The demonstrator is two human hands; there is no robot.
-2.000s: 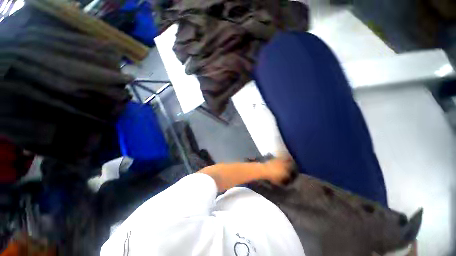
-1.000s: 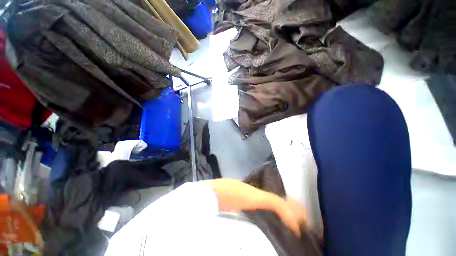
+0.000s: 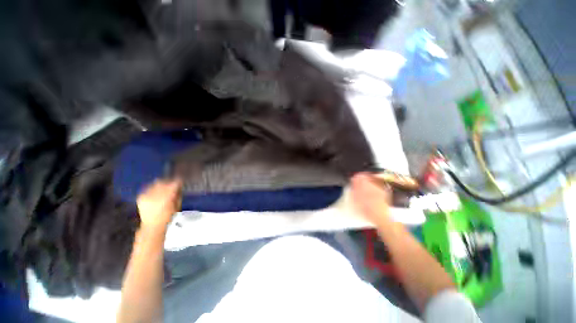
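Note:
A dark brown garment lies over the navy-blue padded board, whose rounded left end and near edge show. My left hand is closed on the garment's edge at the board's left end. My right hand is closed on the garment's right end, near the board's right end. The picture is blurred and the fingertips of both hands are hard to make out. A wooden-yellow handle, perhaps the iron's, shows just right of my right hand.
Dark crumpled garments lie at the left. A black hose and a yellow line run right from red fittings. A green bag is at the lower right. Light blue plastic hangs at the far right.
The view has swung right to the board and iron side. The garment, earlier low beside the bare board, now lies over it. Both hands now show on it.

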